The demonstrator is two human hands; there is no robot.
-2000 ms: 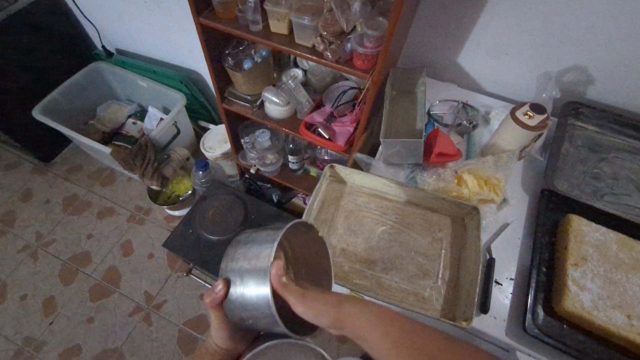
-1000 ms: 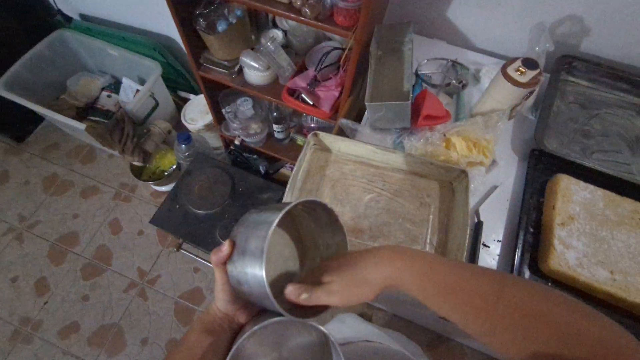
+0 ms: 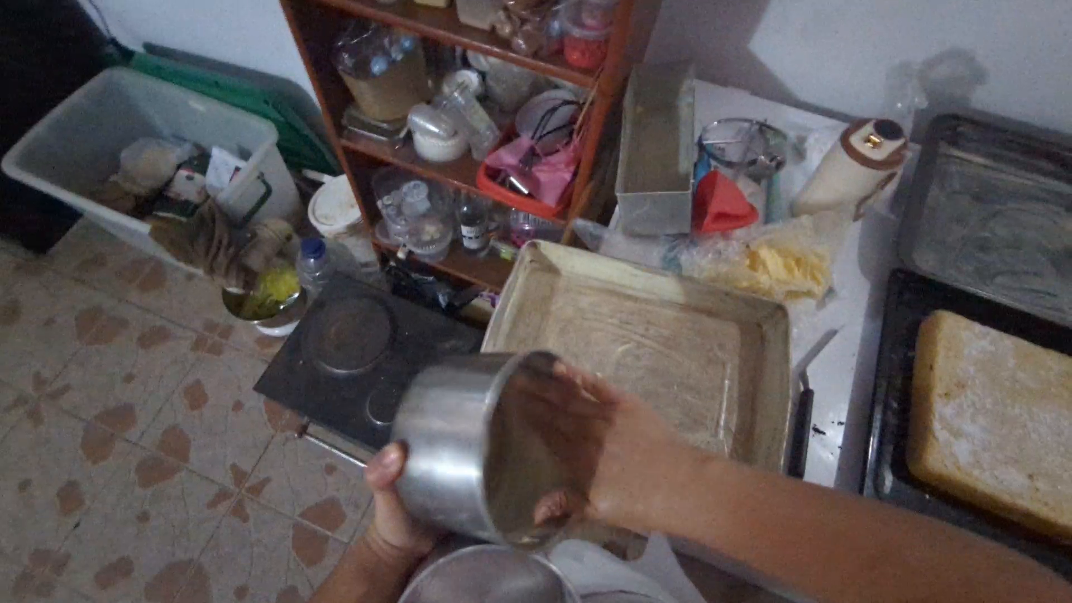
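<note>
A deep round metal pan [image 3: 456, 440] is tilted on its side, its mouth facing right. My left hand [image 3: 398, 511] grips it from below and the left, thumb on the outer wall. Inside the mouth is my right hand [image 3: 586, 444], fingers spread against the inner wall; some fingertips are in shadow. Directly below, a second round metal pan [image 3: 490, 578] is partly cut off by the frame's bottom edge, with white plastic or paper beside it. Behind my right hand lies a large rectangular baking pan [image 3: 636, 343] with a greasy-looking, smeared inside.
Left of the pans stands a black hot plate [image 3: 335, 335]. Farther back are a cluttered wooden shelf [image 3: 452, 172] and a plastic bin [image 3: 92, 180]. On the right, a cake slab [image 3: 997, 419] lies in a dark tray; a knife [image 3: 801, 427] rests on the white table [image 3: 829, 368].
My right hand has shifted within the pan's mouth, from the lower inner wall towards the upper rim. The round pan has turned so its mouth faces more to the right.
</note>
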